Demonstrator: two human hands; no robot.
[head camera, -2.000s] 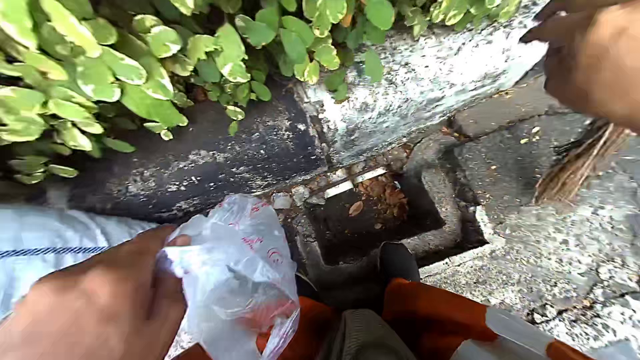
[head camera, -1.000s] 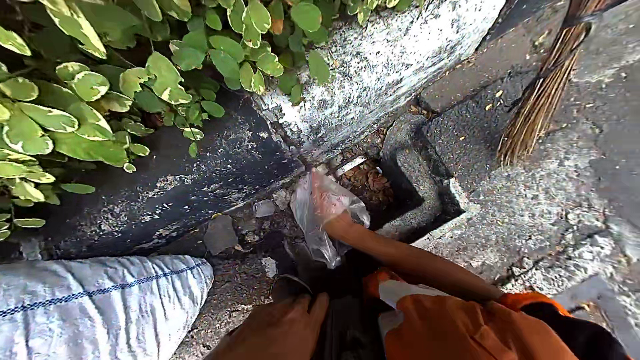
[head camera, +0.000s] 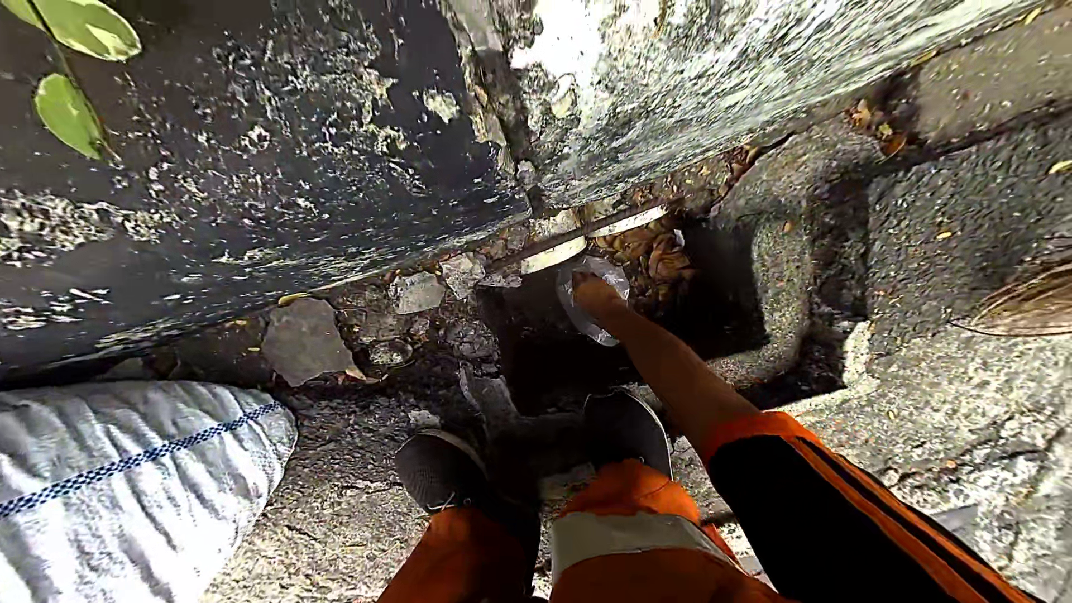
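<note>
My right hand (head camera: 596, 295) reaches down into a square concrete drain pit (head camera: 779, 293), with a clear plastic bag (head camera: 576, 314) around or against it; how the fingers sit on the bag is too small to tell. Just to the right of the hand, brown dry leaves (head camera: 657, 255) lie in the pit. The lower part of the pit is in dark shadow. My left hand is not in view.
A painted, weathered wall (head camera: 352, 151) rises along the pit's far side. A white woven sack (head camera: 142, 494) lies at the lower left. A flat broken stone (head camera: 308, 342) sits near the wall. A twig broom's tip (head camera: 1034, 301) shows at the right edge. My shoes (head camera: 628, 427) stand at the near rim.
The right hand has gone from the upper right, off the bag, down into the pit with the bag. The left hand, holding the bag at first, has left view. The view has moved closer to the pit.
</note>
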